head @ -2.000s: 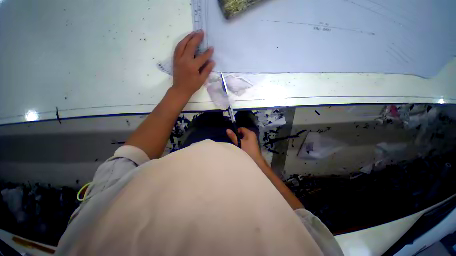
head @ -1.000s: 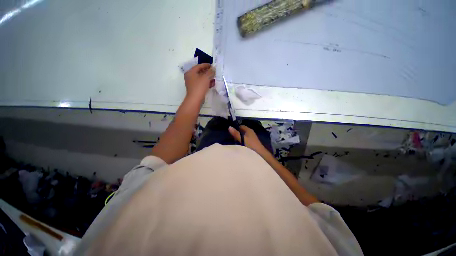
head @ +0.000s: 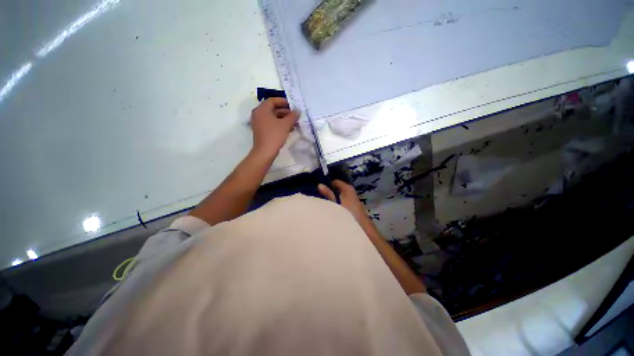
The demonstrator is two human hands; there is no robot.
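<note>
The marker paper, pale lilac-white with thin lines, lies over the lay near the table edge. My left hand pinches the paper's left edge strip near its lower corner, with a dark fabric scrap showing just beyond the fingers. My right hand holds the fabric shears by their dark handles below the table edge. The blades point up to the paper's corner; whether they are parted is unclear. Pale offcuts lie beside the blades.
A mottled gold-brown pattern weight lies on the paper. The white table runs along the front. Below it, the floor is strewn with dark shreds and pale scraps. Another white table stands at the lower right.
My left hand has gone from lying flat with spread fingers to pinching the paper edge. The dark scrap has come into view. The view has tilted; the shears stay at the paper's corner.
</note>
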